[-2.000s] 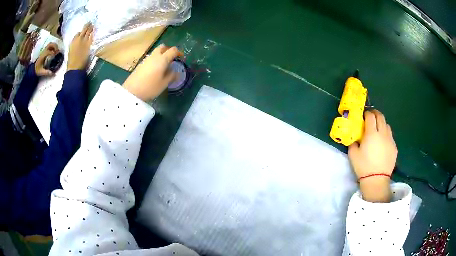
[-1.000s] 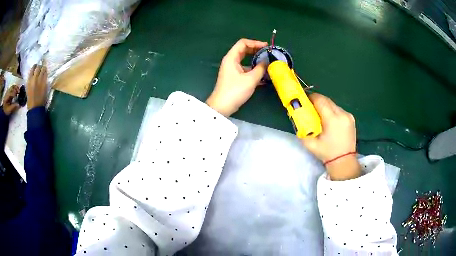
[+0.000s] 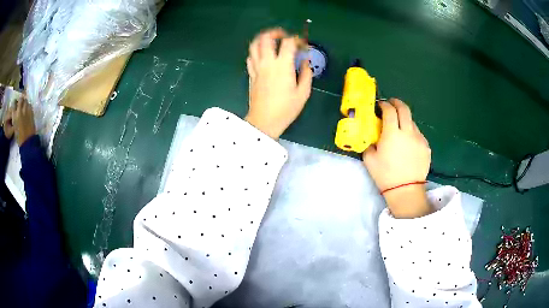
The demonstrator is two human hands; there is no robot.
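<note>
A round unit (image 3: 315, 61) with a black rim and pale grey-violet face lies on the green bench beyond the mat. A small red wire with a shiny end stands out at its far side. My left hand (image 3: 276, 78) is blurred, its fingers spread at the unit's left edge, covering part of it; whether it grips the unit is unclear. My right hand (image 3: 398, 153) holds the yellow glue gun (image 3: 360, 108) by its handle, with the dark nozzle pointing away from me, right of the unit and apart from it.
The pale mat (image 3: 319, 234) lies before me. A pile of red leaded components (image 3: 513, 260) is at the lower right. A black cord (image 3: 466, 177) runs to the grey post (image 3: 536, 171). At left are a plastic bag (image 3: 84, 48), cardboard (image 3: 96, 90) and a co-worker's dark blue sleeve (image 3: 45, 198).
Since one second ago, the glue gun has moved off the unit to the right and turned more upright. My left fingers have opened from around the unit and shifted left. The co-worker's hand has moved left.
</note>
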